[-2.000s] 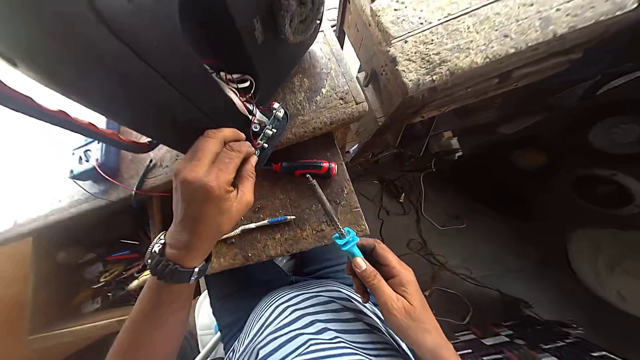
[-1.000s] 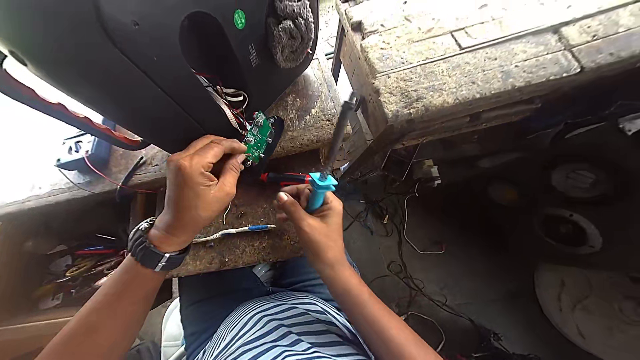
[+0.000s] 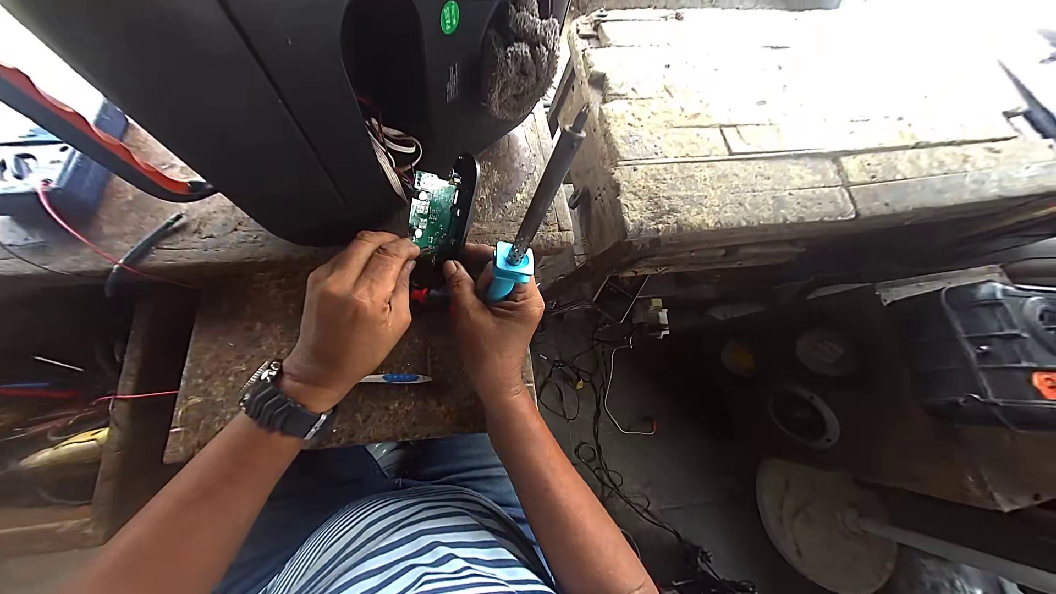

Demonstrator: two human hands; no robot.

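Observation:
A green circuit board [image 3: 432, 213] on a black plastic panel [image 3: 467, 198] stands tilted beside the opening of a large black plastic housing [image 3: 305, 107], where several wires [image 3: 392, 148] come out. My left hand [image 3: 356, 309] pinches at the board's lower left edge; its fingertips hide what exactly they grip. In my right hand [image 3: 497, 330] is a soldering iron [image 3: 544, 194] with a blue handle, its tip pointing up and away from the board. The right thumb and a finger are at the panel's lower end. A blue and white pen-like tool [image 3: 396, 379] lies partly behind my left hand.
A worn wooden bench [image 3: 734, 165] stands at the right. At the left are a blue meter-like device [image 3: 58, 173] with a red lead and an open drawer [image 3: 115, 429] of tools. Cables [image 3: 602, 462] and a round disc [image 3: 813, 528] lie lower right. A grey cloth bundle [image 3: 520, 62] hangs by the housing.
My right hand has come up from the lower right to the panel, the soldering iron still in it and its tip now upward. My left hand stays at the board.

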